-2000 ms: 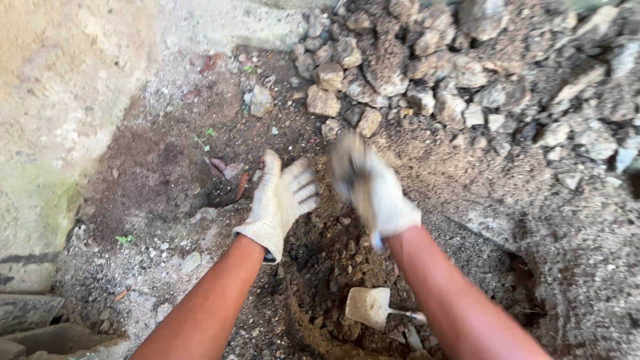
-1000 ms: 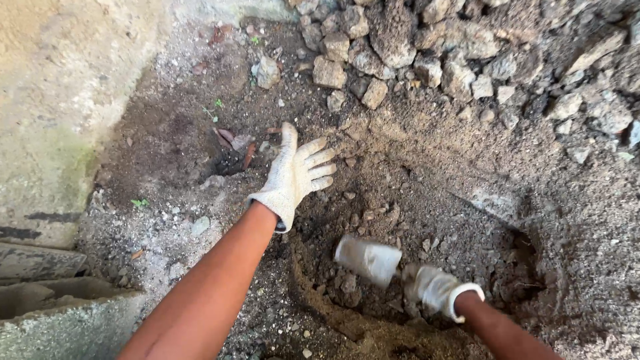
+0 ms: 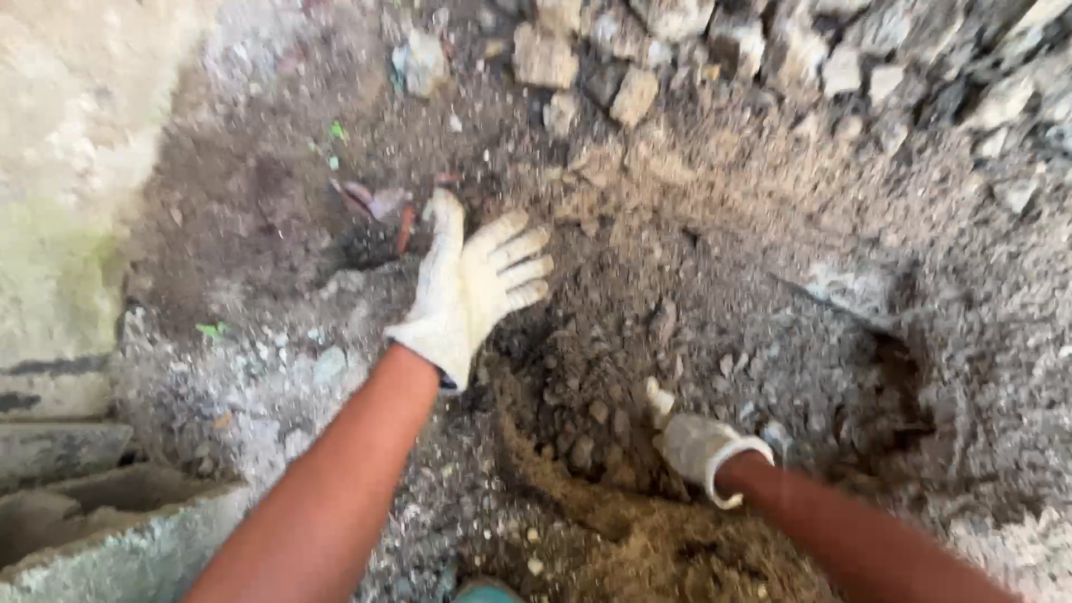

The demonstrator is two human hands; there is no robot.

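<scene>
My left hand (image 3: 481, 280), in a pale work glove, spreads its fingers over the dirt at the left edge of a dug hollow and holds nothing. My right hand (image 3: 699, 444), gloved too, reaches down into the hollow among loose soil and small stones (image 3: 586, 444). Its thumb points up; its other fingers are hidden, so what it holds cannot be told. The blade of the trowel does not show. Dry reddish leaves (image 3: 373, 201) lie just left of my left hand.
Broken rocks (image 3: 544, 57) are heaped along the top and upper right. A concrete wall (image 3: 67, 209) stands at the left, with a hollow concrete block (image 3: 142, 544) at the lower left. A second, darker hole (image 3: 900, 385) lies at the right.
Two seconds ago my right hand was raised near my left, blurred, and a trowel lay in the hollow; a second ago the right hand was down by its blade. My left hand stays spread.
</scene>
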